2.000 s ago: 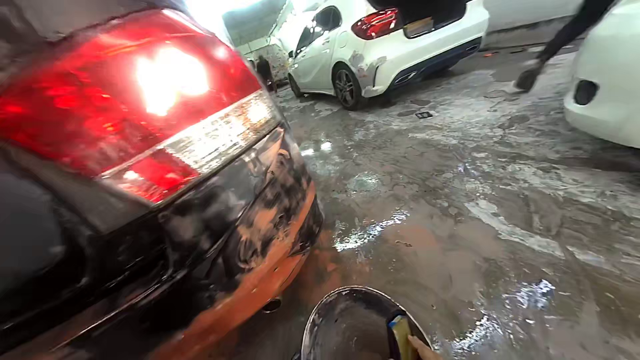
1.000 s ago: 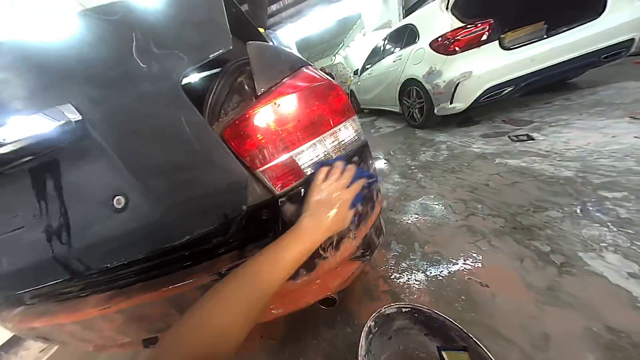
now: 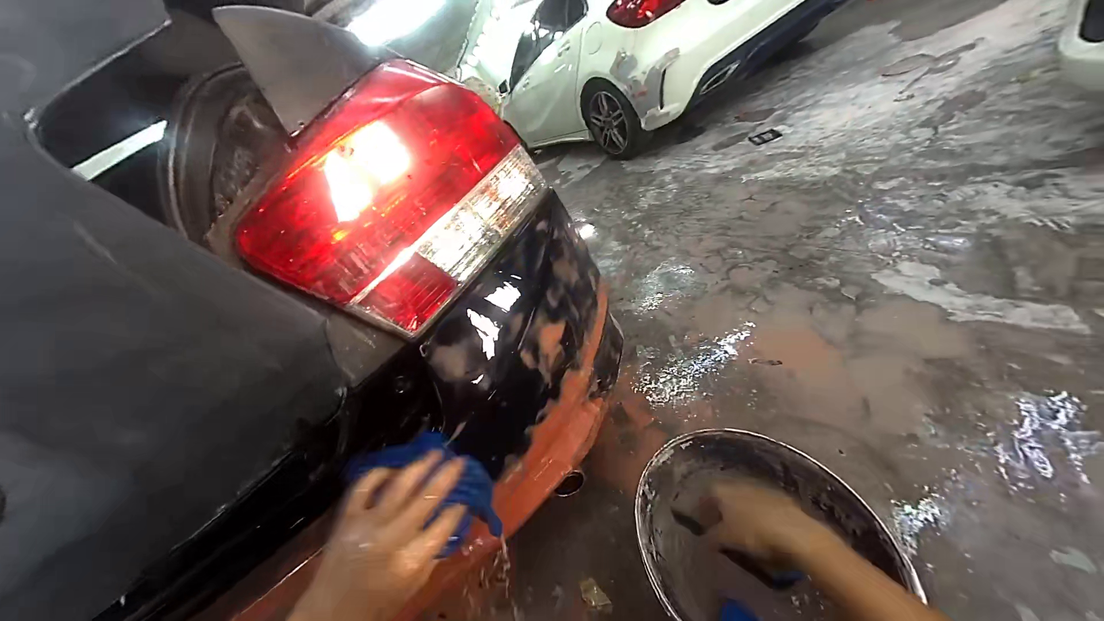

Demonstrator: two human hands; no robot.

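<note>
My left hand presses a wet blue cloth against the rear bumper of a black car, below its red and clear tail light. Water drips from the cloth. The bumper is patchy black with orange-brown areas. My right hand is blurred inside a round, stained basin of murky water, with a dark object at its fingertips; what it is cannot be told. Something blue lies low in the basin.
An exhaust tip shows under the bumper. The concrete floor is wet, with puddles and pale patches. A white car with scuffed rear bodywork stands behind, and part of another white vehicle is at the right edge.
One second ago a hand with the blue cloth was just under the tail light; the cloth is now lower on the bumper. My right hand has come into the basin. The view has shifted.
</note>
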